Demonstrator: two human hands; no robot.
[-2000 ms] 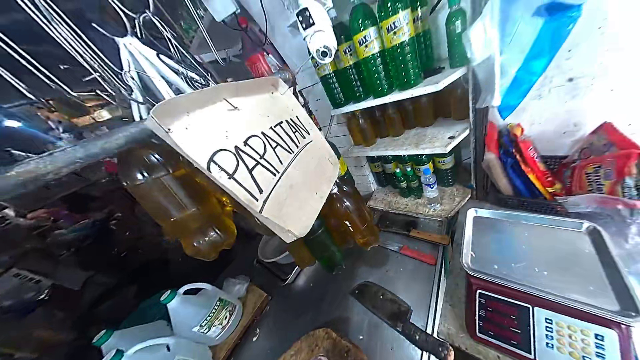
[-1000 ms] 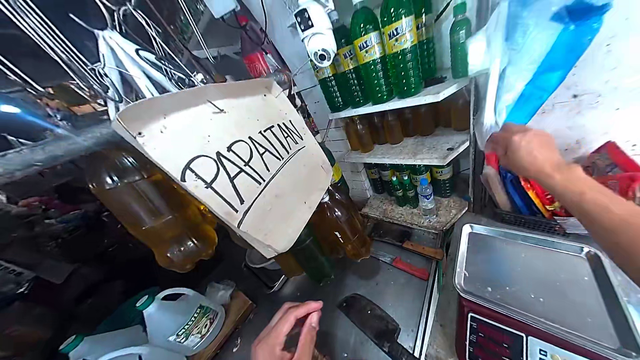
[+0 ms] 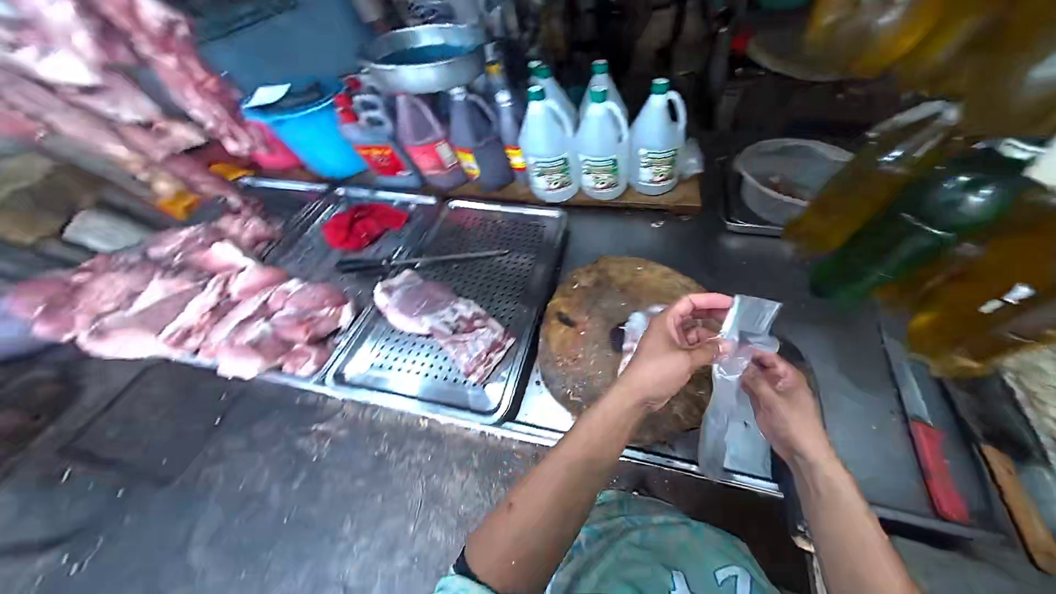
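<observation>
My left hand (image 3: 681,342) grips the upper part of a clear plastic bag (image 3: 726,412) between thumb and fingers. Close to its right, my right hand (image 3: 780,396) pinches the same bag, which hangs down past the counter's front edge. Both are above the right side of a round wooden chopping block (image 3: 590,313). A small piece of meat (image 3: 637,326) on the block is partly hidden behind my left hand. To the left, a cut of raw meat (image 3: 445,318) lies on a perforated steel tray (image 3: 503,289), with a rod-like tool (image 3: 445,258) above it.
Raw meat pieces (image 3: 206,305) cover the counter's left end; more meat (image 3: 157,74) hangs above. Jugs (image 3: 602,148) stand along the back. A red cloth (image 3: 363,225) lies on a tray. At right are a red-handled knife (image 3: 936,466) and low-hanging bottles of amber liquid (image 3: 982,289).
The view has swung left and down to the chopping block. My right hand, earlier raised at the hanging plastic bags, is now low beside my left, and both hold a clear bag.
</observation>
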